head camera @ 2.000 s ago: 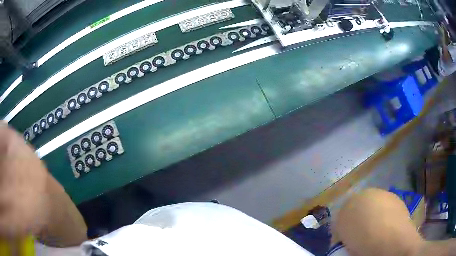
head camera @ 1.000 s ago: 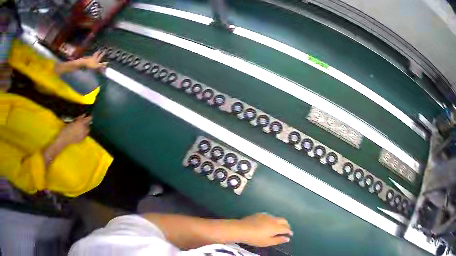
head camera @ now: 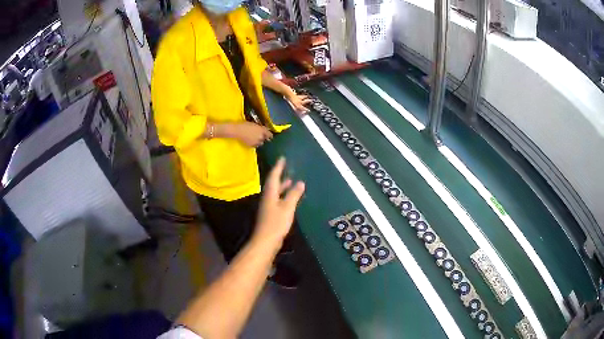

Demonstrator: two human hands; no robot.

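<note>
My left hand point(head camera: 279, 202) is raised over the near edge of the bench, in front of the person in yellow. Its fingers are apart and nothing shows in it. My right hand is out of the picture. Two jig plates point(head camera: 363, 240) with black ring-shaped units lie side by side on the green bench point(head camera: 324, 192), to the right of my hand and not touched by it. A long row of similar jig plates point(head camera: 408, 213) runs along the bench beyond the white rail point(head camera: 364, 196).
A person in a yellow jacket point(head camera: 212, 99) and face mask stands at the far left of the bench, one hand at the plate row. Perforated cover plates point(head camera: 491, 275) lie at the right. Metal posts point(head camera: 438, 73) rise behind. A grey-white cabinet point(head camera: 73, 172) stands left.
The view has swung left and up, showing more of the person in yellow. My left hand has gone from low over the bench to raised with spread fingers. The two jig plates still lie together.
</note>
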